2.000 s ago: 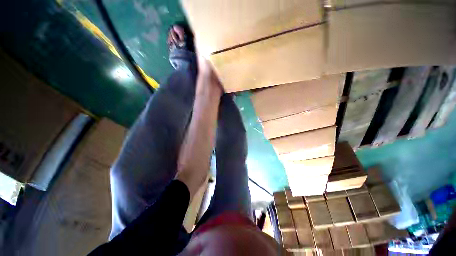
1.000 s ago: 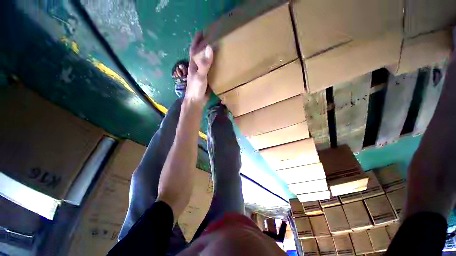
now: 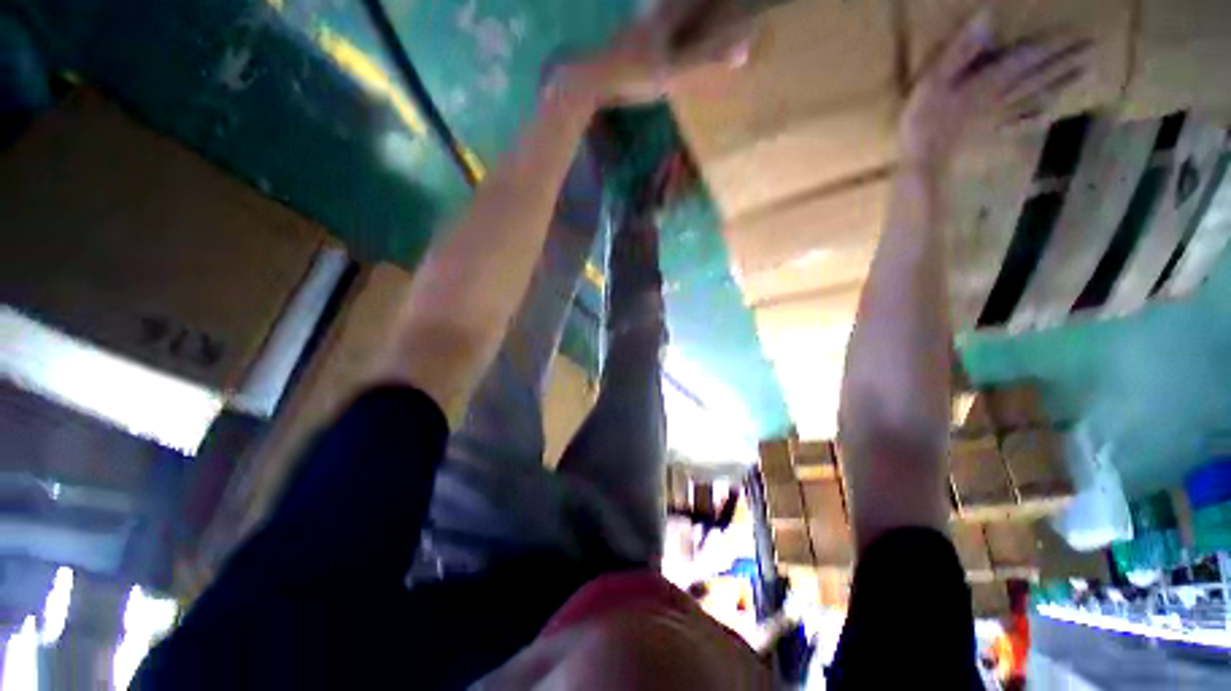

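Note:
Plain brown sealed cartons [image 3: 797, 88] stand in a tight block at the upper middle, on the wooden pallet [image 3: 1019, 223]. My left hand [image 3: 655, 65] is bare and blurred at the block's left corner, with its thumb towards the carton face. Whether it grips a carton cannot be told. My right hand [image 3: 992, 88] is bare, its fingers spread over the cartons near the pallet slats. No carton is visibly lifted.
More small cartons [image 3: 986, 473] are stacked at the lower right, near a whitish plastic bag [image 3: 1096, 500] and green and blue crates. Large flat cardboard [image 3: 149, 257] lies at the left. A black cable [image 3: 412, 81] crosses the green floor by a yellow line.
My left hand has moved up and right along the block's corner. My right arm has come in from the right edge, and its hand is now at the cartons. The view has shifted.

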